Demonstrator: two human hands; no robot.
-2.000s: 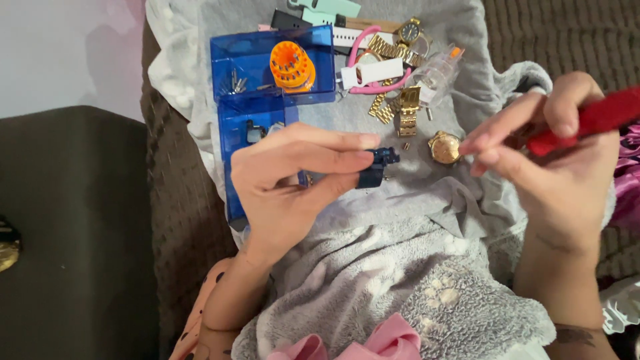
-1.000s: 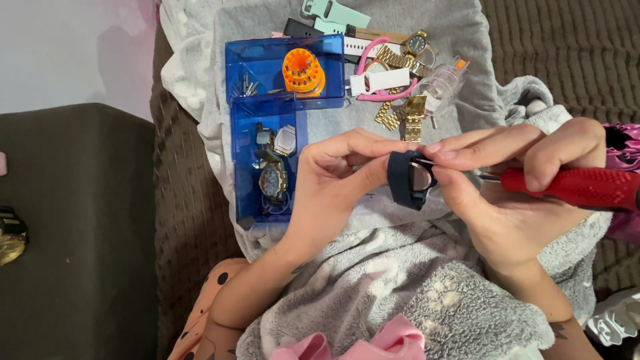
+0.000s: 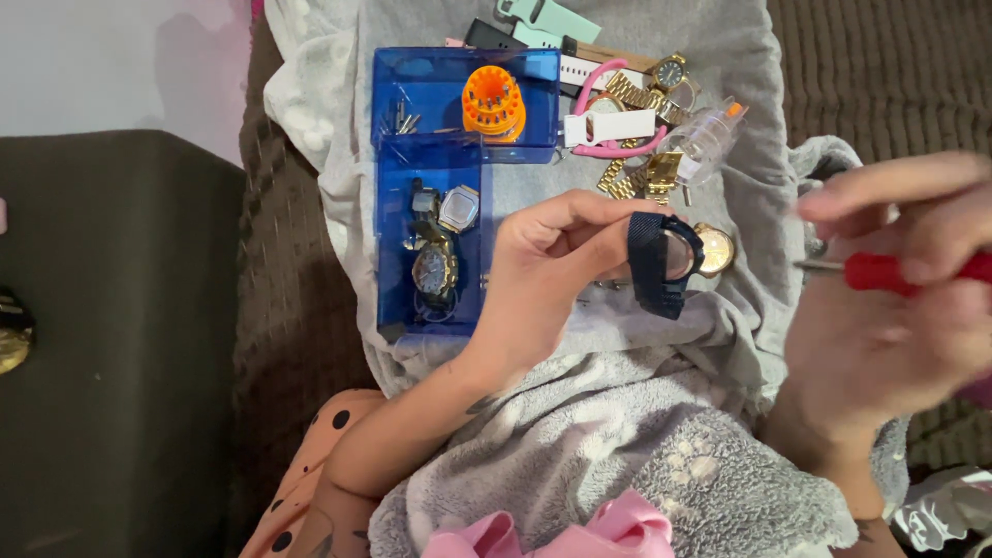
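Observation:
My left hand [image 3: 542,271] pinches a dark blue wristwatch [image 3: 655,263] with a mesh strap, its round case turned on edge. A gold watch head [image 3: 714,249] lies on the grey cloth just behind it. At the right, my right hand [image 3: 899,287], blurred, holds a red-handled screwdriver [image 3: 880,273] whose metal shaft points left, apart from the watch. Left of my left hand, a blue plastic tray [image 3: 387,232] holds several watches, among them a gold-and-dark one [image 3: 435,270] and a silver square one [image 3: 459,208].
Another blue tray [image 3: 542,151] holds an orange bit holder [image 3: 494,105] and loose metal bits [image 3: 404,120]. Beyond my hands lie a mint strap [image 3: 554,19], a white strap piece [image 3: 612,126], gold bracelets [image 3: 663,174] and a clear plastic container [image 3: 705,143]. A grey fleece blanket [image 3: 620,434] covers the lap.
My right hand has moved right, away from the dark blue watch, still holding the red screwdriver. One second ago both hands were together at the watch. My left hand keeps hold of it.

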